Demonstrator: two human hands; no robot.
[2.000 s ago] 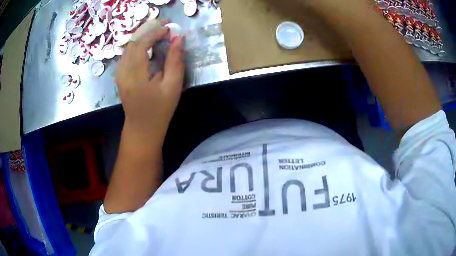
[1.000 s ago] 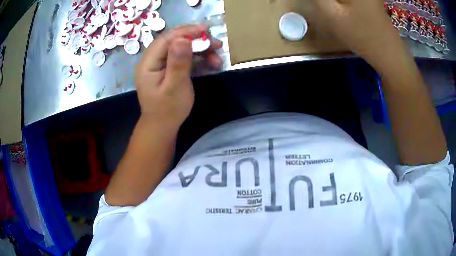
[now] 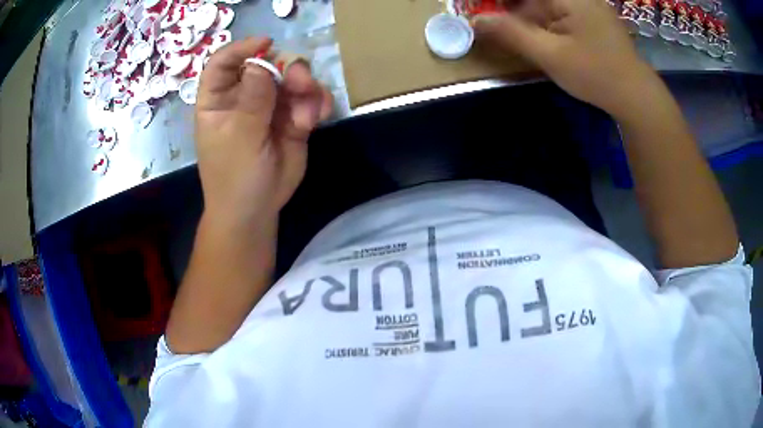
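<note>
My left hand (image 3: 255, 125) is raised over the bench edge and holds a white disc base with red shoes (image 3: 264, 68), seen nearly edge-on between thumb and fingers. My right hand (image 3: 560, 50) is over the cardboard mat (image 3: 385, 63) and holds a red figurine body (image 3: 478, 7) in its fingertips, partly cut off by the top edge. The body is at the upper right rim of the shallow white round dish (image 3: 449, 36), which lies on the mat. I cannot tell if they touch.
A heap of loose white bases with red bits (image 3: 155, 46) lies on the grey metal bench (image 3: 63, 184) at left, with several strays near it. Rows of finished figures (image 3: 682, 21) stand at far right. Blue-framed racks (image 3: 75, 334) and a red crate (image 3: 125, 284) are below.
My left hand took a base from the heap and now holds it more edge-on. My right hand came from the top edge to the dish, with a red body now visible. The view shifted slightly.
</note>
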